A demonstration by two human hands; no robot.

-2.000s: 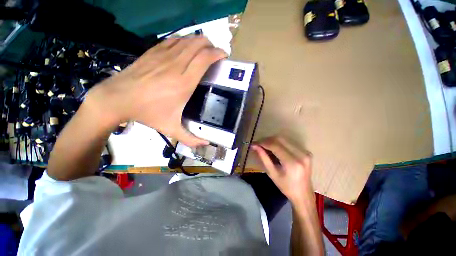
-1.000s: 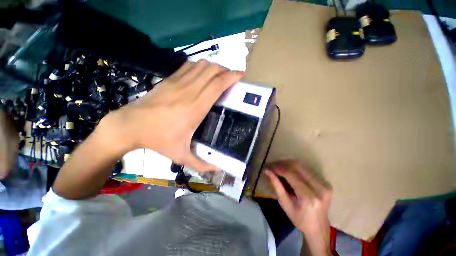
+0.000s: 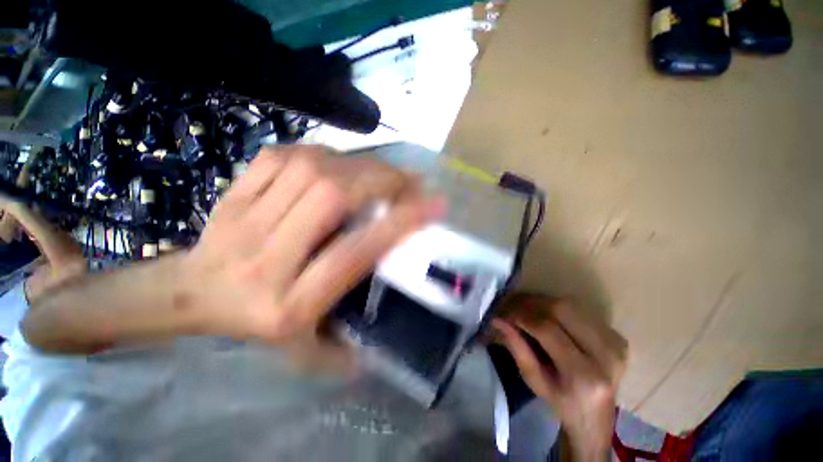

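The white-silver and black screw feeder (image 3: pixel 478 257) is tilted at the bench's near edge, its back face with a plugged-in cord now showing. My left hand (image 3: pixel 307 235) is blurred and grips the feeder over its left side and top. My right hand (image 3: pixel 568 356) is at the feeder's lower right side, fingers bent, fingertips close to or touching its edge. Whether it pinches anything thin cannot be made out. The feeder's front step and outlet are hidden or blurred.
A cardboard sheet (image 3: pixel 632 207) lies to the right, with two black corded units (image 3: pixel 690 38) at its far end. Many black units (image 3: pixel 194 135) are piled at the left. A black object (image 3: pixel 334 95) hangs above the white sheet (image 3: pixel 438 77). Another person's arm (image 3: pixel 45 236) shows at the far left.
The feeder has been tilted and turned toward me, so its back face shows. My left hand has moved with it. My right hand stays at its right side. The view has shifted.
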